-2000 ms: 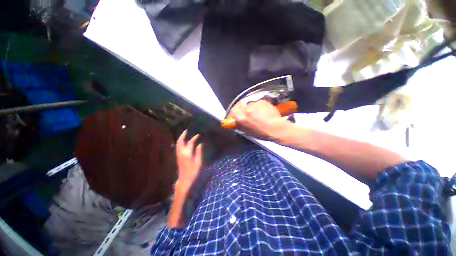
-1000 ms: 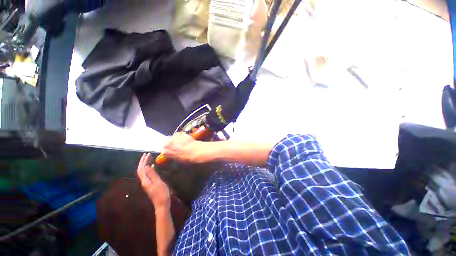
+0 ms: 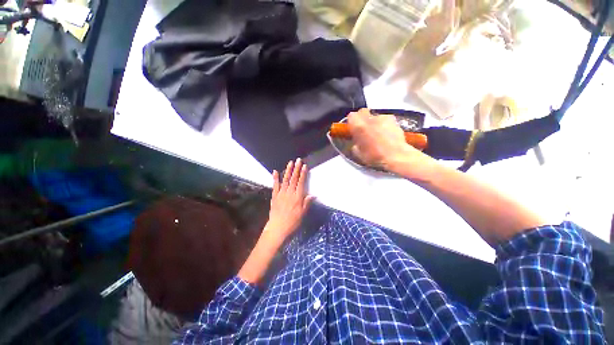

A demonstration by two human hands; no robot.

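A dark garment piece [image 3: 256, 111] lies on the white-topped table [image 3: 222, 158], bunched at its far left end. A lighter grey pocket piece [image 3: 322, 104] lies on it. My left hand [image 3: 289, 195] lies flat, fingers extended, with its fingertips at the garment's near corner by the table edge; it grips nothing. My right hand [image 3: 378, 139] is closed around the orange bar handle of the iron [image 3: 347, 147]. The iron is at the right edge of the garment, its tip pointing left. My hand hides part of the iron.
A thick black sleeved hose [image 3: 515, 143] runs right from the iron and up. Cream cloth bundles [image 3: 390, 30] lie at the far side. A dark brown stool [image 3: 182, 256] stands below the table at the left. Blue plastic [image 3: 84, 202] shows on the floor.
My right hand has moved the iron from the near table edge to the garment's right side. My left hand has moved up from below the edge onto the garment's near corner.
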